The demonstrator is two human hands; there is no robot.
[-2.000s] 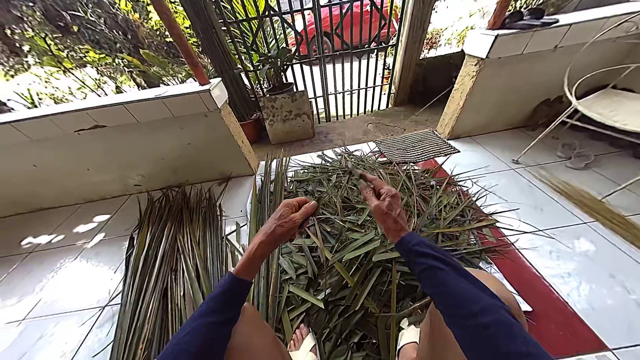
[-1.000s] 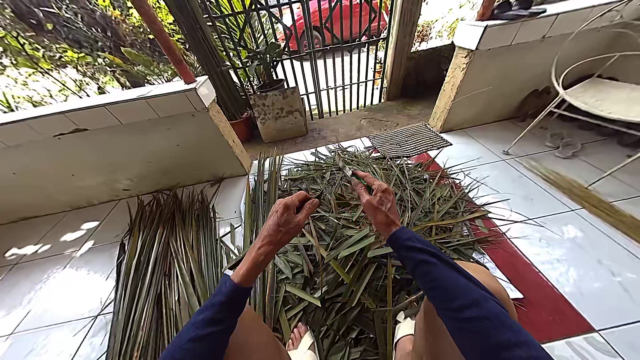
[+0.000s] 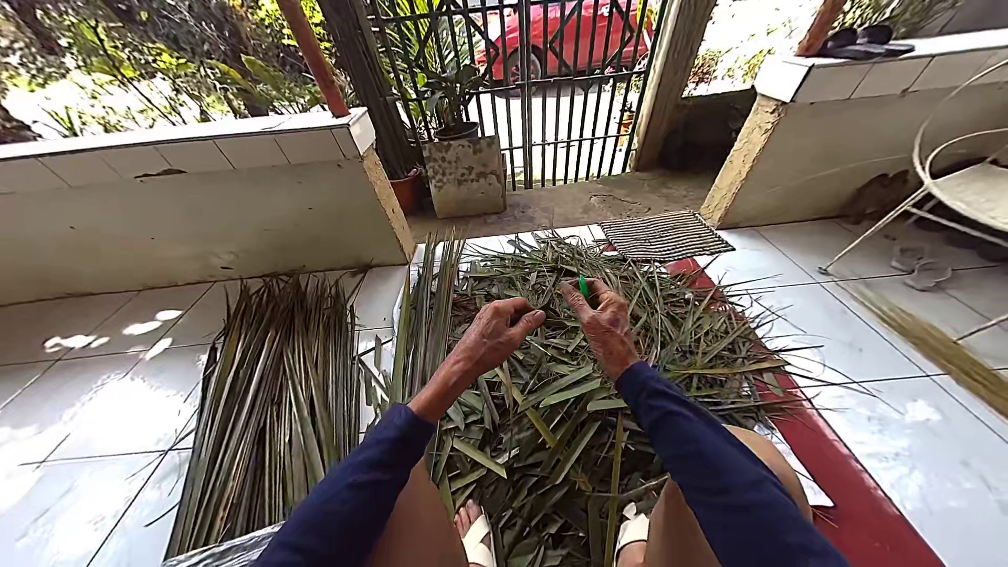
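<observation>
My left hand [image 3: 498, 331] is curled above a pile of cut palm leaf pieces [image 3: 551, 425], thumb against the bent fingers; whether a thin strip lies in its pinch cannot be made out. To its right, my right hand [image 3: 602, 319] is closed around a small tool with a green handle [image 3: 583, 287], probably a knife, whose blade does not show clearly. A gap separates the two hands. Long palm leaf strips [image 3: 429, 315] lie upright in the view just left of the pile. Farther left, a larger bundle of long leaf strips [image 3: 276, 409] rests on the tiles.
A striped doormat [image 3: 665, 236] lies beyond the pile, before a metal gate [image 3: 528, 102]. A potted plant [image 3: 455, 98] stands on a concrete block [image 3: 465, 177]. At right are a white metal chair [image 3: 972, 193] and a broom-like bundle of thin ribs [image 3: 937, 342]. My sandaled feet flank the pile.
My right hand has turned, and the green handle now shows where a pale blade-like tip showed a second ago. My left hand stays near the same place over the pile.
</observation>
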